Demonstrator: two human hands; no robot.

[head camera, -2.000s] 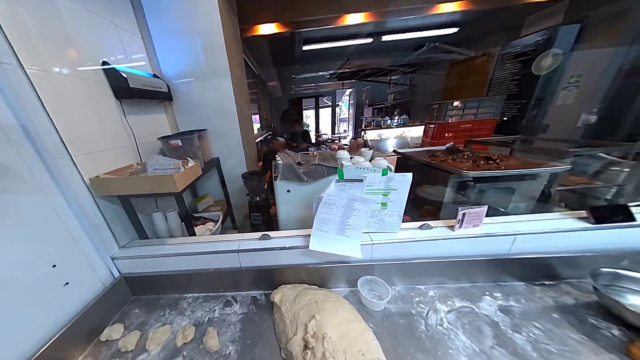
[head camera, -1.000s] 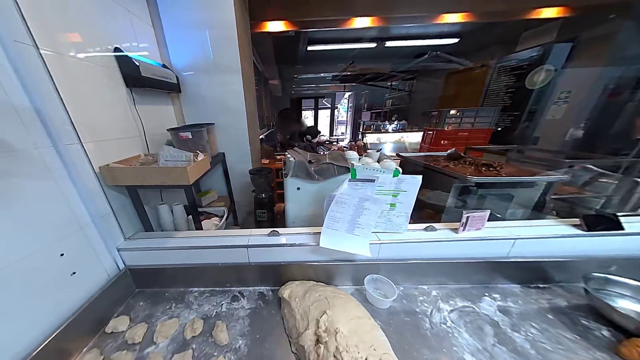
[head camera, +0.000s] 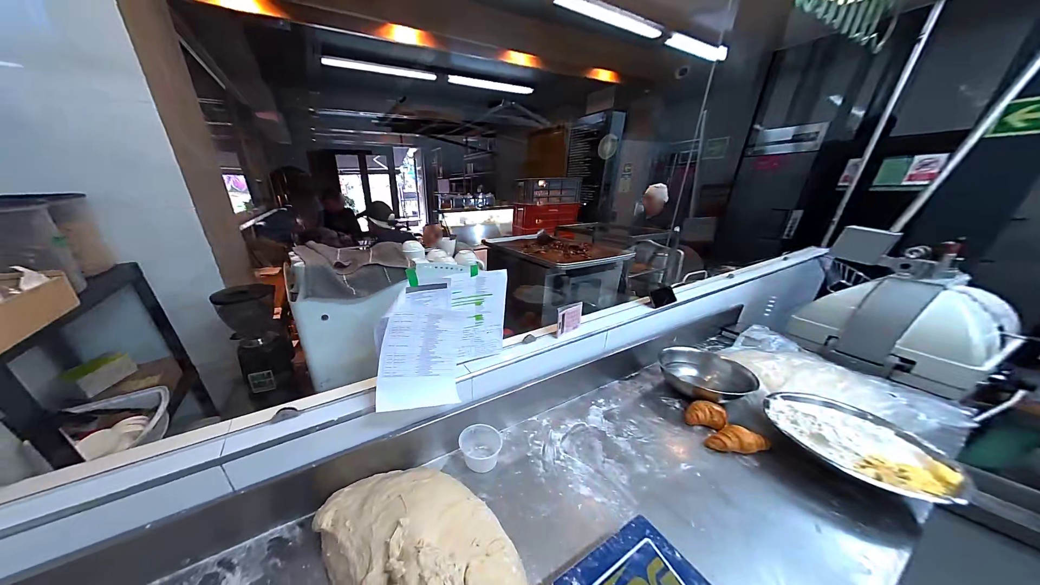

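Neither of my hands shows in the head view. A large mound of dough [head camera: 418,532] rests on the floured steel worktop [head camera: 561,487] at the bottom, cut off by the lower edge. Just behind it stands a small clear plastic cup [head camera: 480,448]. A blue patterned item [head camera: 638,556] lies at the bottom edge, right of the dough. Two croissants [head camera: 737,439] sit beside a steel bowl [head camera: 708,374]. Farther right, an oval metal tray [head camera: 865,447] holds white flour and a yellow crumbly food.
A tiled ledge [head camera: 268,455] and a glass pane run behind the worktop, with printed sheets [head camera: 422,345] hanging there. A clear plastic sheet [head camera: 780,361] and a large white and grey machine [head camera: 902,325] are at the right. Beyond the glass a person in a white cap [head camera: 655,195] is visible.
The view has swung right, bringing the croissants, tray and machine into sight; the small dough pieces at the left are out of view.
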